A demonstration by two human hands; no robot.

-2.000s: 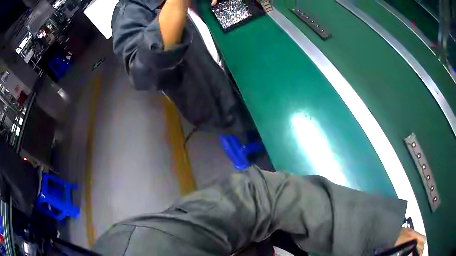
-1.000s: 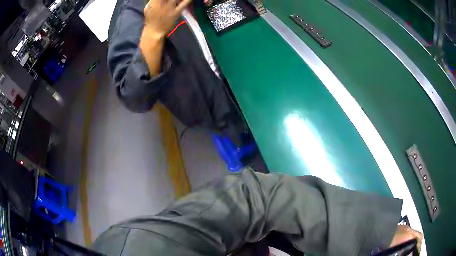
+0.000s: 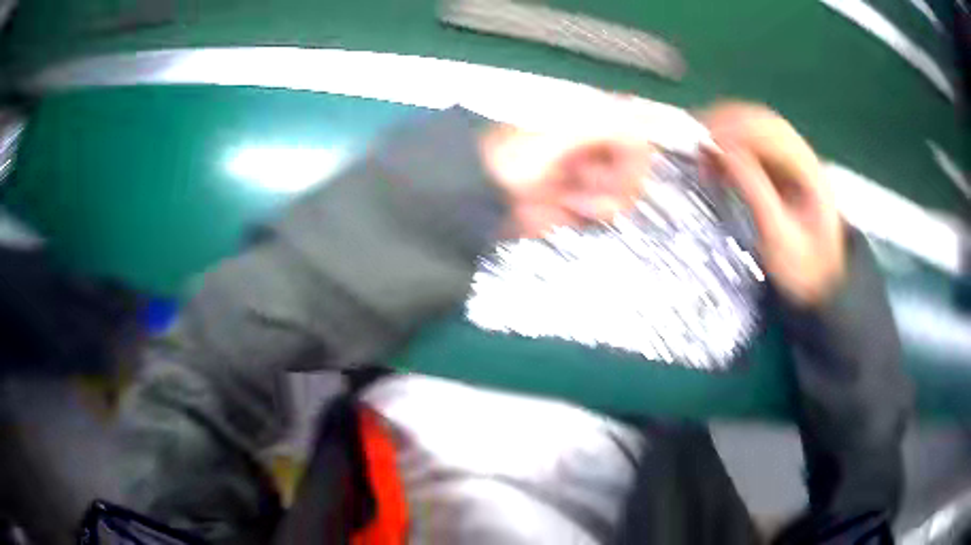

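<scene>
The parts tray (image 3: 628,287) lies on the green bench in front of me, heaped with small silvery parts streaked by motion blur. My left hand (image 3: 575,176) is over the tray's back left part, fingers curled; blur hides whether it holds anything. My right hand (image 3: 783,192) is at the tray's back right edge, fingers bent towards the left; I cannot tell if a part is between the fingertips. A grey strip (image 3: 564,37) lies on the green belt beyond the rail, above my hands in the view.
The white metal guide rail (image 3: 319,69) runs across behind the tray, between the glossy green bench (image 3: 128,192) and the dark green belt (image 3: 362,23). A bright light reflection lies on the bench at left. A small blue object (image 3: 160,314) shows at the left.
The view has swung from the neighbouring worker and floor to the bench before me. The tray and both hands are now in view; earlier one hand showed only at the lower right edge.
</scene>
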